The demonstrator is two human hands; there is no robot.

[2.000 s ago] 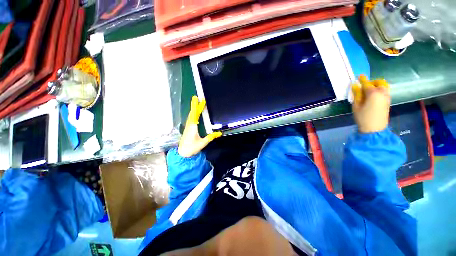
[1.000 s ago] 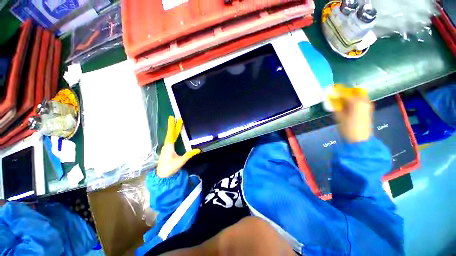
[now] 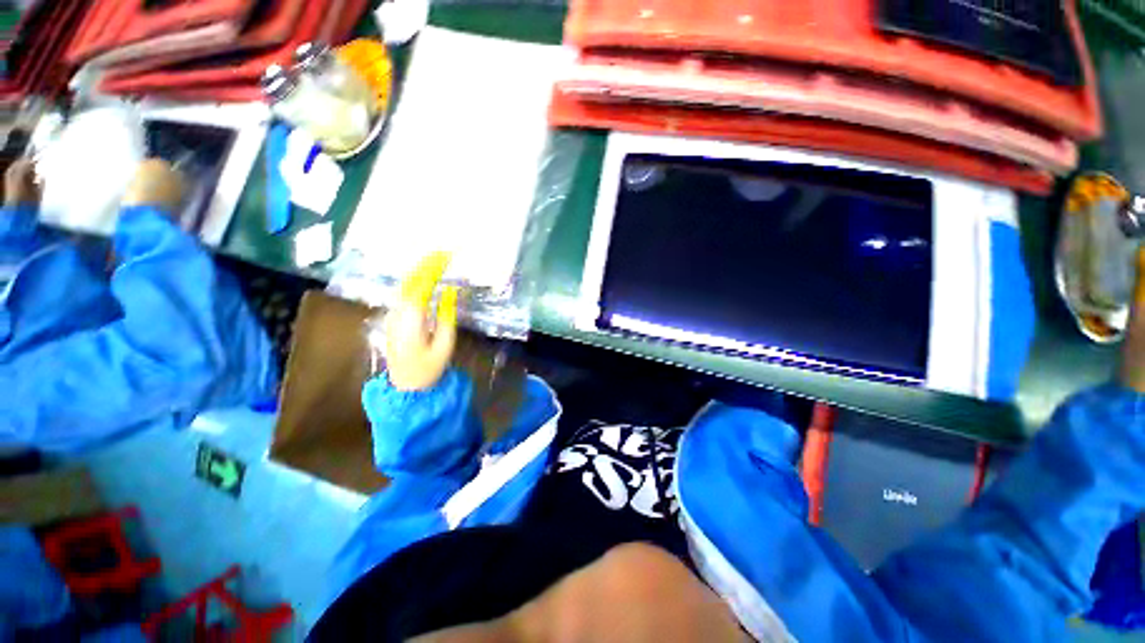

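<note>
The display panel (image 3: 766, 270), black and glossy, lies on the white work mat (image 3: 961, 295) with no hand on it. My left hand (image 3: 421, 329), with yellow finger cots, is at the near edge of the white film stack (image 3: 446, 163) in its clear bag. Its fingers point up and lie close together; I cannot tell whether they grip anything. My right hand (image 3: 1135, 333) is cut off by the right edge, beside the dish of solvent bottles (image 3: 1099, 258); its fingers are mostly hidden. A blue strip (image 3: 1008, 308) lies at the mat's right end.
Red-orange trays (image 3: 816, 94) are stacked behind the mat. Another dish with bottles (image 3: 329, 107) stands left of the film stack. A brown box (image 3: 333, 389) is below the bench edge. At left, another person's hands (image 3: 153, 186) work with white film over a panel.
The view has swung left. My left hand has left the panel's left corner and moved to the film stack. My right hand has moved from beside the mat to the right-hand bottle dish.
</note>
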